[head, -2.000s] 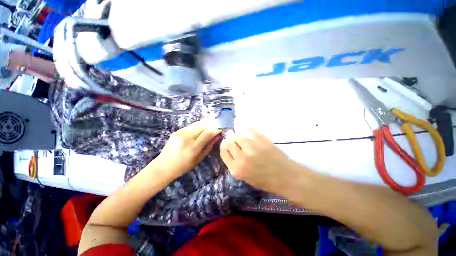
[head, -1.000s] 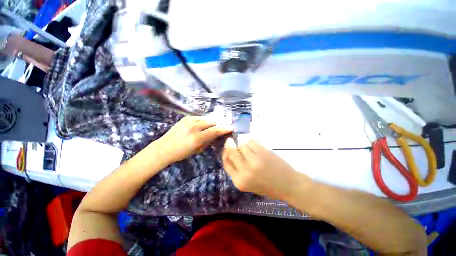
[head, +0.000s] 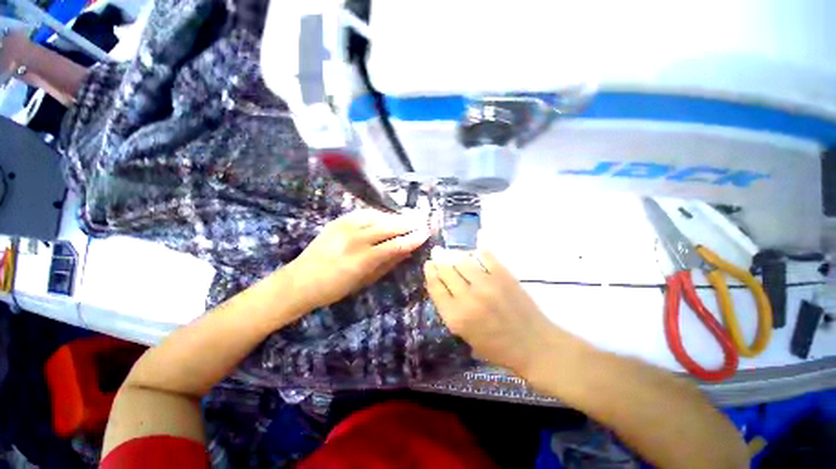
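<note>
A plaid grey, black and white garment (head: pixel 247 174) lies under the needle area and spreads to the left and over the table's front edge. My left hand (head: pixel 353 256) rests on it with fingers together, pressing it flat just left of the presser foot (head: pixel 414 194). My right hand (head: pixel 477 293) pinches the garment's edge just in front of the foot-side block (head: pixel 460 229), fingertips close to my left ones. The white sewing machine head (head: pixel 587 137) with blue stripe and JACK lettering stands over the work. The needle tip cannot be made out.
Scissors (head: pixel 701 321) with red and orange-yellow handles lie right of the machine bed, near small dark pieces (head: pixel 807 328). A grey motor housing (head: pixel 32 179) stands at left. Another person's arm (head: pixel 50 73) touches the garment at upper left. A red box (head: pixel 87 385) is below left.
The view has shifted, so the machine head and foot sit further right. My hands stay at the foot; my left hand lies flatter on the garment.
</note>
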